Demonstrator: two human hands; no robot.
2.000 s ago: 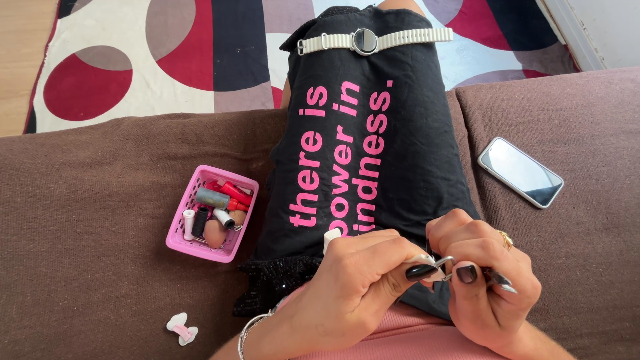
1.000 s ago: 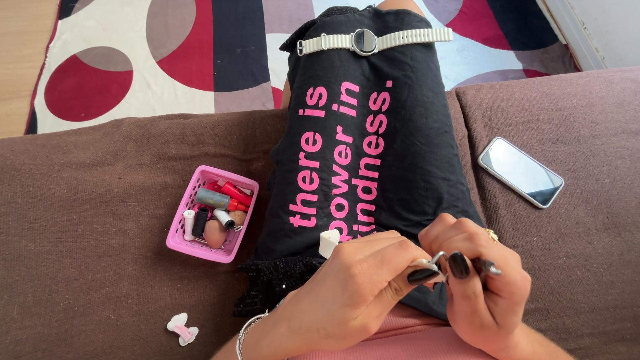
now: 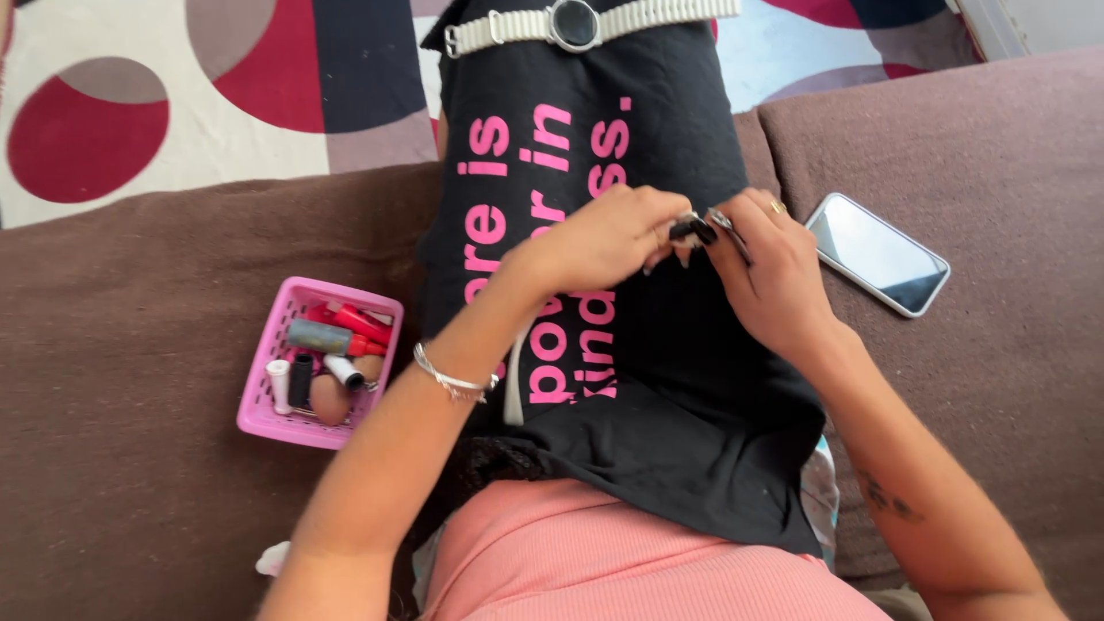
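My left hand (image 3: 604,237) is bent over the black cloth (image 3: 681,345) on my lap, its fingertips meeting those of my right hand (image 3: 768,267). My right hand grips a small silver metal tool (image 3: 720,221), its head beside my left fingertips and its shaft partly hidden by the fingers. The tool's exact kind is unclear. Something small and pale shows at my left fingertips, but I cannot tell whether it is held. A narrow off-white strip (image 3: 515,379) lies on the cloth by my left forearm.
A pink plastic basket (image 3: 250,414) of bottles and small cosmetics sits on the brown sofa cover (image 3: 129,345) at left. A smartphone (image 3: 884,254) lies at right, a white-strapped watch (image 3: 573,24) across the cloth's far end. A pale object (image 3: 272,559) is partly behind my left forearm.
Both hands have moved forward over the cloth, away from my body, with the metal tool still in my right hand. More of both forearms and of the pink top shows. The view has shifted somewhat.
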